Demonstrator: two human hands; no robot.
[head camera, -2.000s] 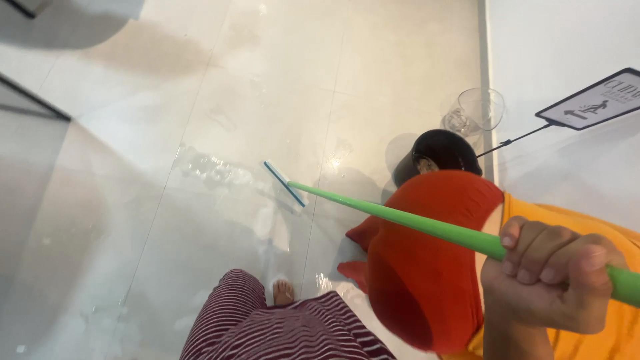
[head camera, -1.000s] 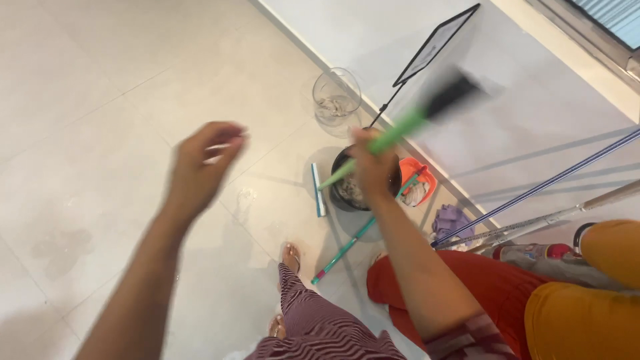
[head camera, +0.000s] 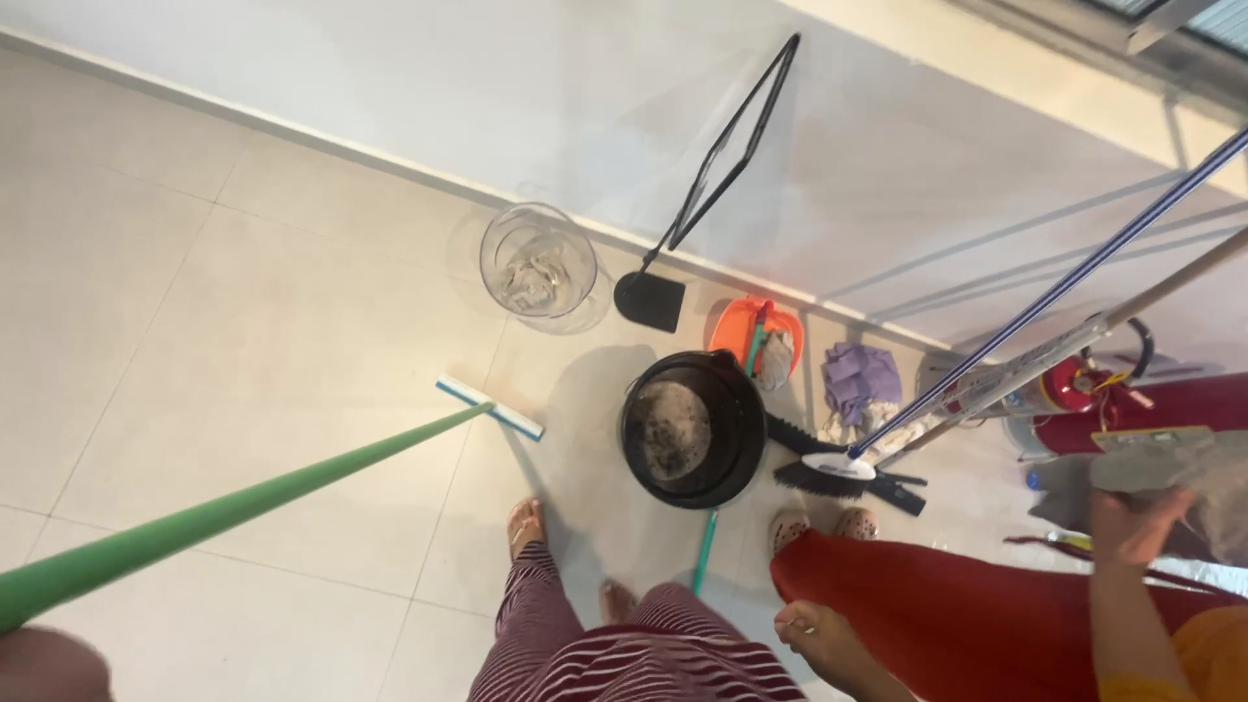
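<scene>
At the lower left edge, my left hand (head camera: 54, 663) is closed around the green pole (head camera: 244, 507) of a floor squeegee, only partly in view. Its white and blue squeegee head (head camera: 490, 407) rests on the tiled floor, left of a black bucket (head camera: 694, 429) with murky, foamy liquid. My right hand (head camera: 819, 634) hangs low beside my striped clothing, fingers loosely curled, with nothing visible in it. A teal pole (head camera: 705, 553) lies on the floor, partly hidden by the bucket and my leg.
Along the wall (head camera: 439, 97) stand a clear bin (head camera: 538, 260), a black-framed sign stand (head camera: 650, 300), an orange dustpan (head camera: 731, 327), a purple cloth (head camera: 860, 378), a broom (head camera: 829, 475) and a fire extinguisher (head camera: 1063, 385). At right, a person in red trousers (head camera: 936, 609) has a hand (head camera: 1136, 526) at grey cloth.
The green pole has passed from my right hand to my left, which was raised and empty a second ago. My right hand has lowered. The view has turned strongly toward the wall.
</scene>
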